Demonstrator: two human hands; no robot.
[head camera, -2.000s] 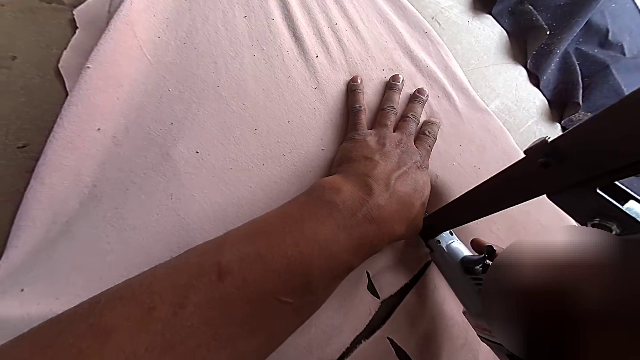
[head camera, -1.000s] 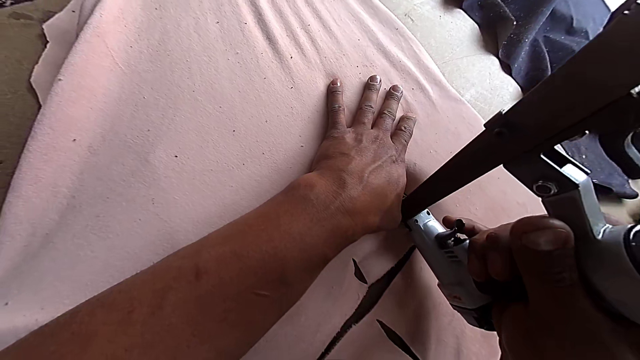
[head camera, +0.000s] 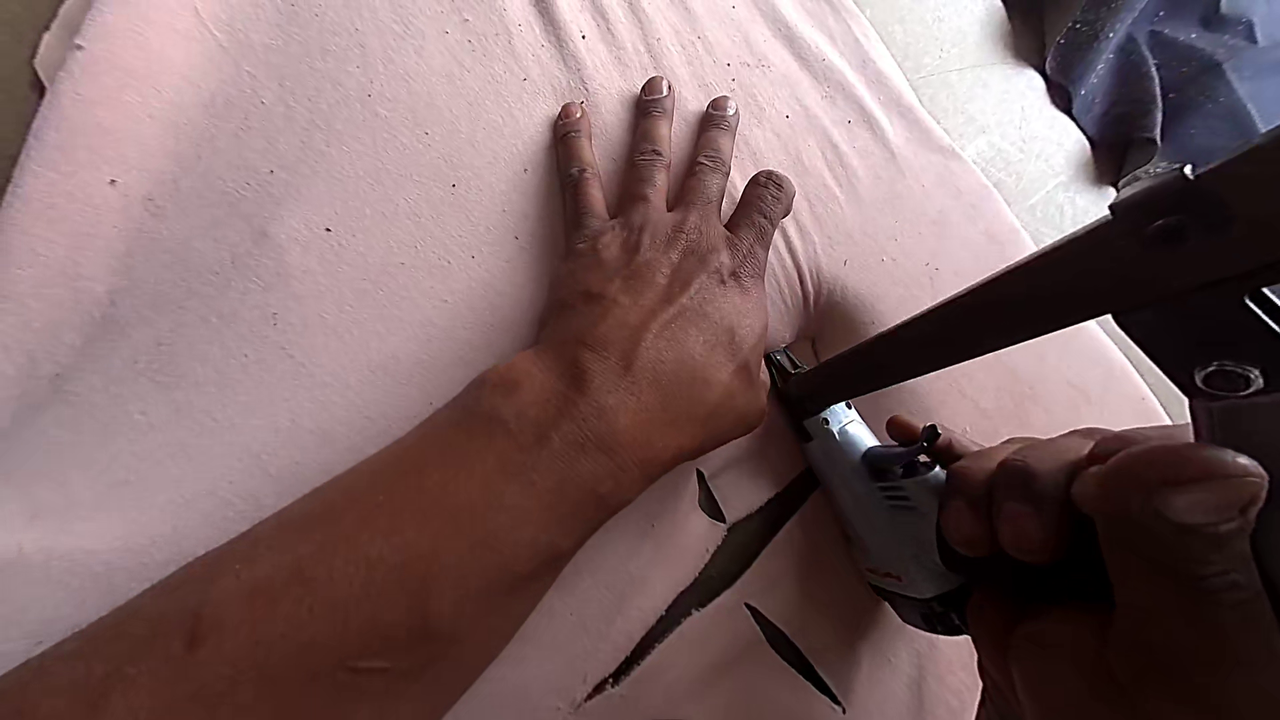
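My left hand (head camera: 660, 290) presses palm down, fingers spread, on a pale pink fabric-covered surface (head camera: 300, 250). At the right, my right hand (head camera: 1090, 510) is closed around a pneumatic staple gun (head camera: 870, 490) with a silver body, its nose beside the base of my left hand. A dark metal bar (head camera: 980, 320) runs down over the gun's nose from the upper right. Below my left wrist, a long slit (head camera: 730, 560) in the fabric shows dark material beneath, with a smaller slit (head camera: 795, 655) to its right and another short one (head camera: 710, 497) above.
Dark blue fabric (head camera: 1170, 80) lies bunched at the top right, on a pale floor (head camera: 1000, 120). Creases run through the pink fabric beyond my left fingers. Dark metal parts (head camera: 1190, 230) at the right edge block part of the view.
Both hands keep much the same places: my left hand is still flat on the pink fabric, and the staple gun still sits beside it. My right hand, blurred at first, now shows plainly.
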